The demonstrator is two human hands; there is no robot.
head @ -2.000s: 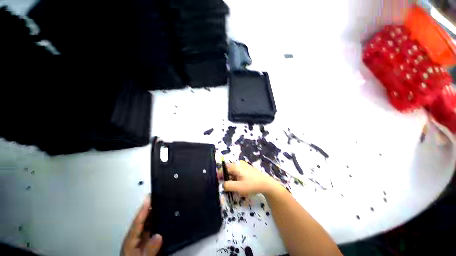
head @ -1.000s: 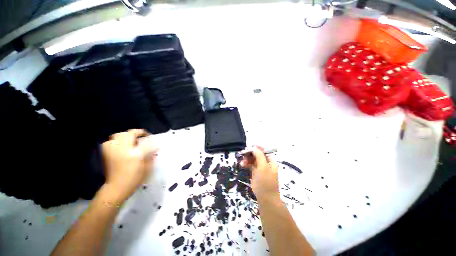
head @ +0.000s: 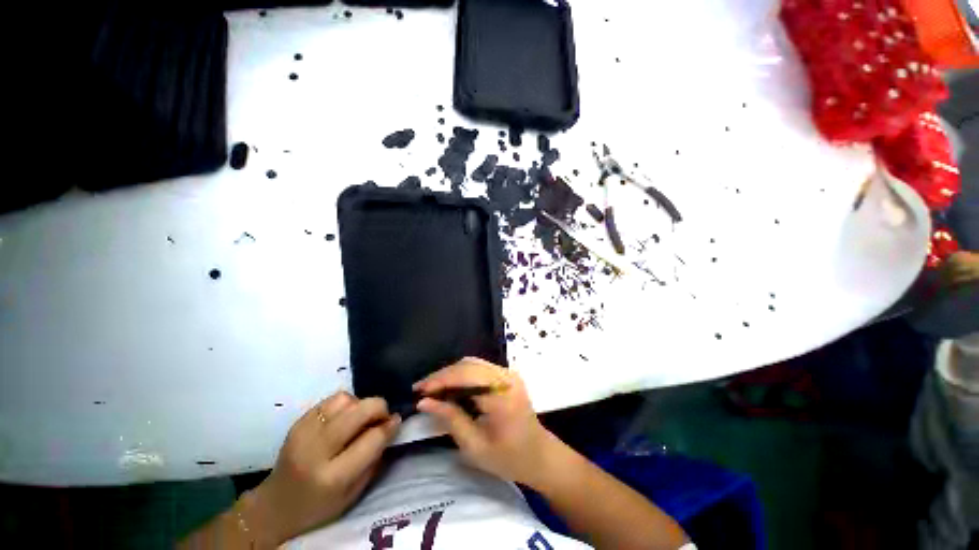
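A black tablet case (head: 419, 290) lies on the white table in front of me, its shallow tray side with raised rim facing up. My left hand (head: 341, 443) grips its near edge at the left corner. My right hand (head: 480, 417) holds a slim dark trimming knife (head: 462, 392) with a yellowish end like a pencil, its tip at the near edge of the case beside my left fingers. The exact contact of the tip is hidden by my fingers.
Black trimming scrap (head: 510, 188) lies beyond and right of the case, with open nippers (head: 633, 196) beside it. Another case (head: 517, 64) lies farther back. Case stacks (head: 118, 97) stand far left. A red dotted cloth (head: 864, 64) and orange basket (head: 940, 34) are far right. Part of a person (head: 955, 365) shows at right.
My left hand has come from the stacks to the near edge of a case now in front of me. My right hand has moved from the scrap to that edge with the knife. The view has tilted down.
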